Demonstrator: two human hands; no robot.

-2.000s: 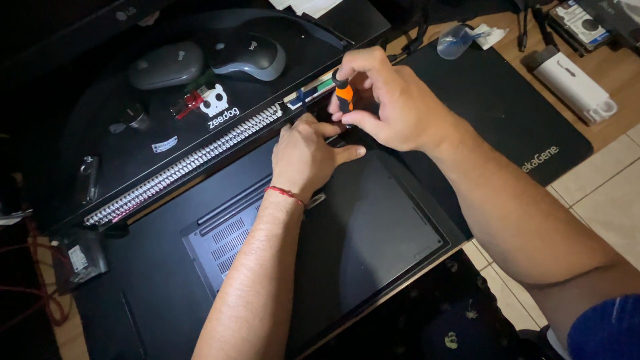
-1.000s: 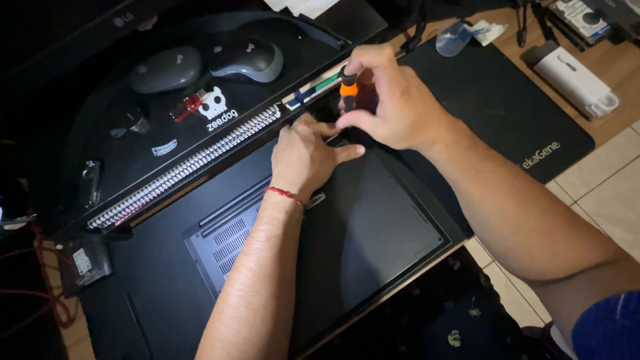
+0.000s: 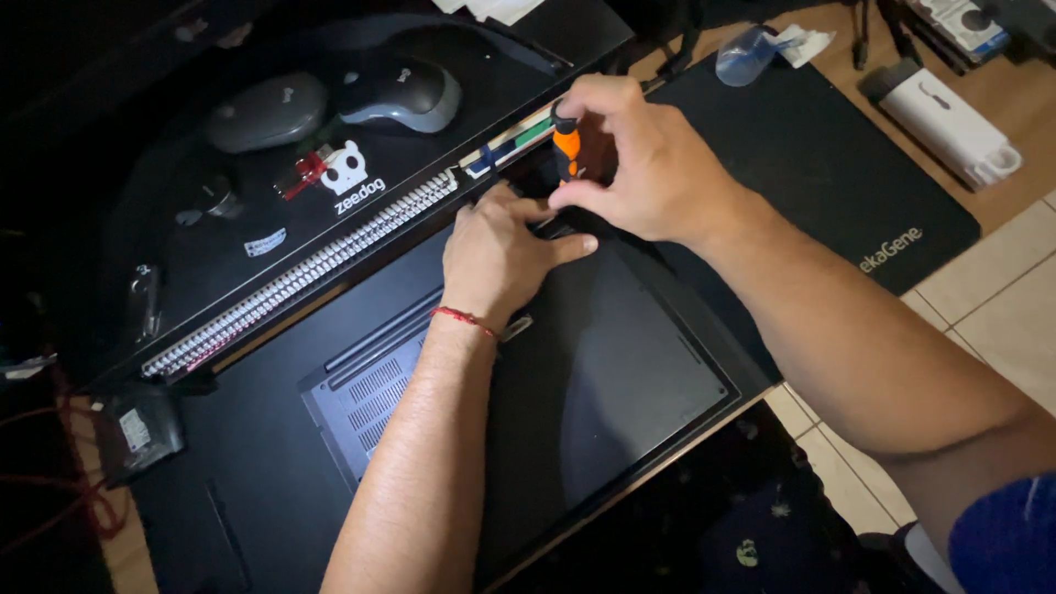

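Observation:
A black laptop (image 3: 627, 371) lies with its vented underside up on a dark desk mat (image 3: 247, 462). My right hand (image 3: 652, 165) holds an orange and black screwdriver (image 3: 567, 148) upright over the laptop's far edge, fingers at its cap and thumb lower on the handle. The screwdriver's tip is hidden. My left hand (image 3: 503, 247), with a red cord bracelet (image 3: 464, 317) at the wrist, rests on the laptop near that edge, just left of the screwdriver. Its fingertips are partly hidden, and I cannot tell whether they hold anything.
Two computer mice (image 3: 400, 95) and a red-and-clear small item (image 3: 304, 175) sit on the black raised shelf. Spiral-bound notebooks (image 3: 313, 272) lie under its front edge. To the right are a clear plastic cup (image 3: 744, 56), a white device (image 3: 949, 124) and cables.

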